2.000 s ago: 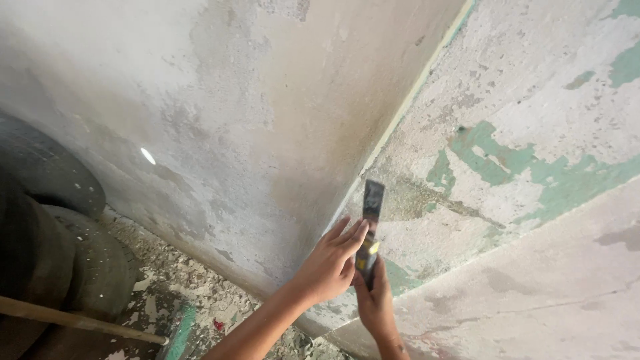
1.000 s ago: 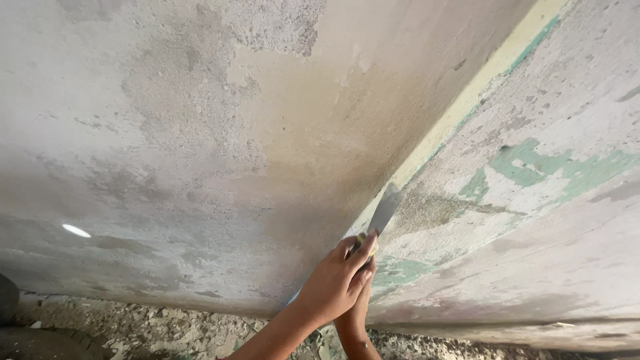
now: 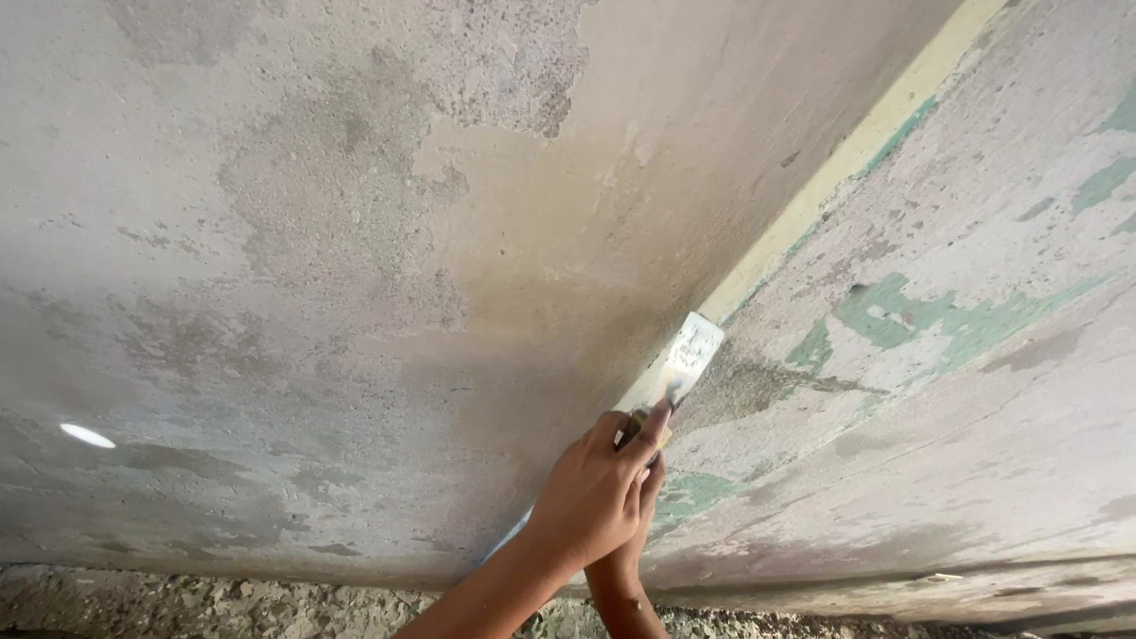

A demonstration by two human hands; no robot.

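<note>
Both hands grip the handle of a scraper (image 3: 694,344), whose flat metal blade points up and lies against a pale yellow strip (image 3: 799,217) in the wall corner. My left hand (image 3: 590,501) wraps the handle from the left, with a finger stretched toward the blade. Partly hidden behind it, my right hand (image 3: 635,532) holds the handle lower down and from the right. Dark and yellow parts of the handle show between the fingers. Green paint edges the strip above the blade.
A worn plaster wall (image 3: 355,266) fills the left. The right wall bears flaking green paint (image 3: 896,311) and bare rough patches. Broken paint and plaster debris (image 3: 204,608) lies along the foot of the walls. A small bright oval spot (image 3: 87,435) shows at left.
The scraper was held away from the corner strip two seconds ago; its blade is now against it. The view has shifted, and the tires at left have left the picture.
</note>
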